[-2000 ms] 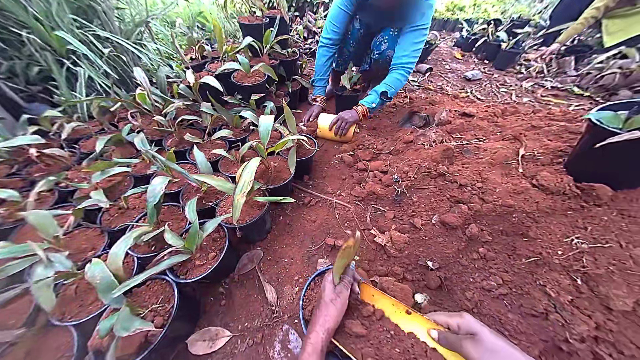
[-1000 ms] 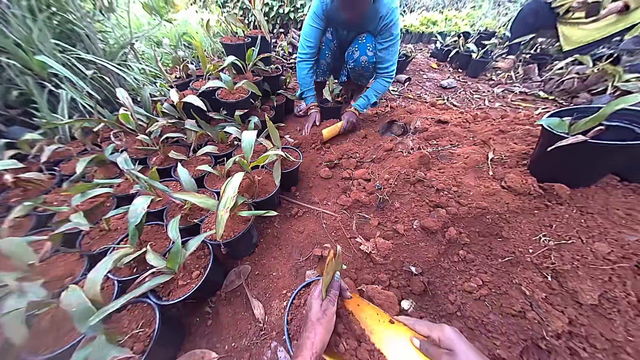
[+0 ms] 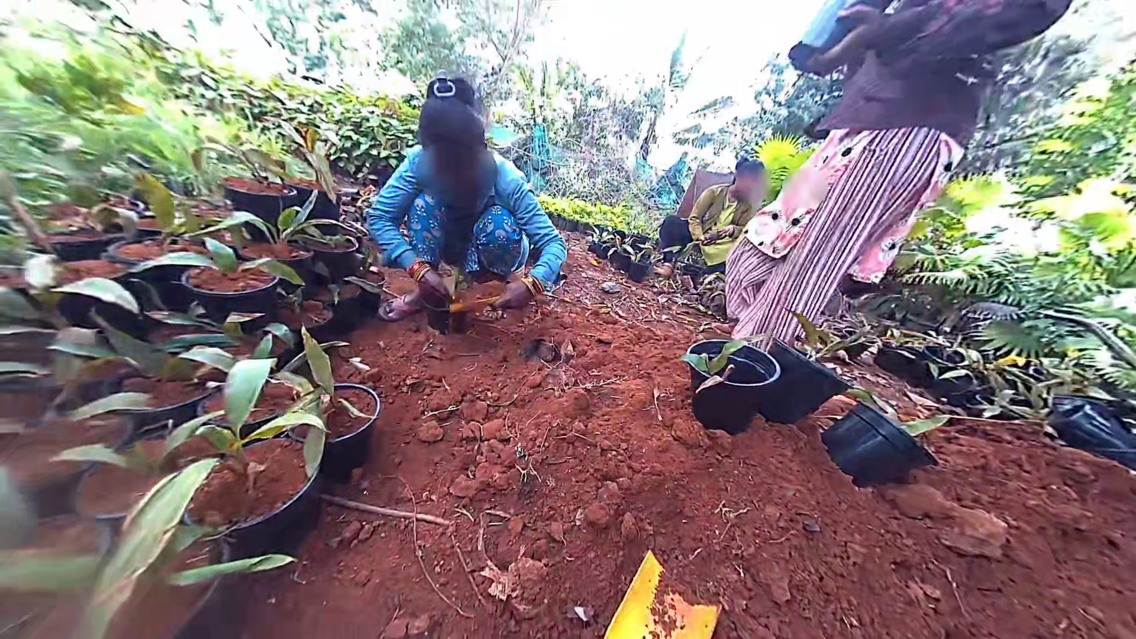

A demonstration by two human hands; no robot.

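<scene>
Neither my left hand nor my right hand shows in the head view now. At the bottom edge, the jagged end of a yellow plastic scoop rises into view over the red soil; its rest is cut off below the frame. The pot that stood by my hands is out of view. To the left stand black plastic pots of soil with leafy seedlings, the nearest potted seedling among them. Farther off, a squatting person in blue holds a yellow scoop at a small black pot.
Loose red soil with clods covers the ground ahead. A black pot with a seedling stands at the right, near a tilted black pot. A person in striped trousers stands behind them, and another person sits farther back.
The view has tilted up, and both my hands have left it. The person in blue has the yellow scoop at a small pot; earlier it lay low by the ground.
</scene>
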